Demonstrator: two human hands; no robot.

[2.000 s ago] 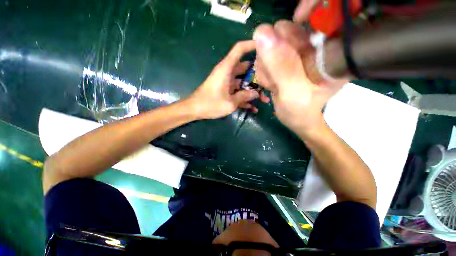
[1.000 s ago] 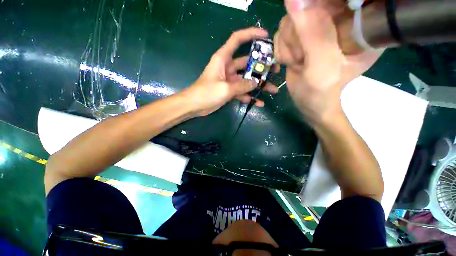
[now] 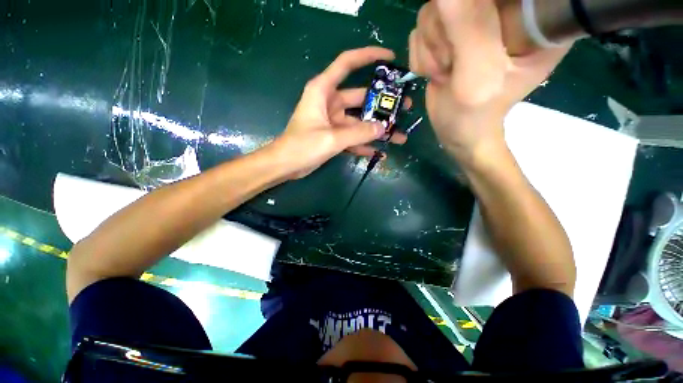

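My left hand (image 3: 322, 120) holds a small power adapter circuit board (image 3: 383, 101) between thumb and fingers, its component side with a yellow block facing up. A thin black cord (image 3: 365, 183) trails from the board's lower end towards the bench. My right hand (image 3: 468, 71) is closed round the thick grey-brown glue dispensing gun (image 3: 554, 19), which is blurred and cut off by the top right edge. A pale nozzle tip (image 3: 407, 76) below my right fist meets the board's upper right end.
A large white sheet (image 3: 558, 202) lies at right beside a white fan (image 3: 669, 273). A curled white sheet (image 3: 97, 202) lies at left under my left forearm. Wrinkled clear film (image 3: 168, 168) and a dark cord bundle (image 3: 296, 223) are on the green bench (image 3: 247, 75).
My right hand has moved right, uncovering the board, and the nozzle tip now shows at it. The orange-red part has left view. My left hand has shifted slightly left.
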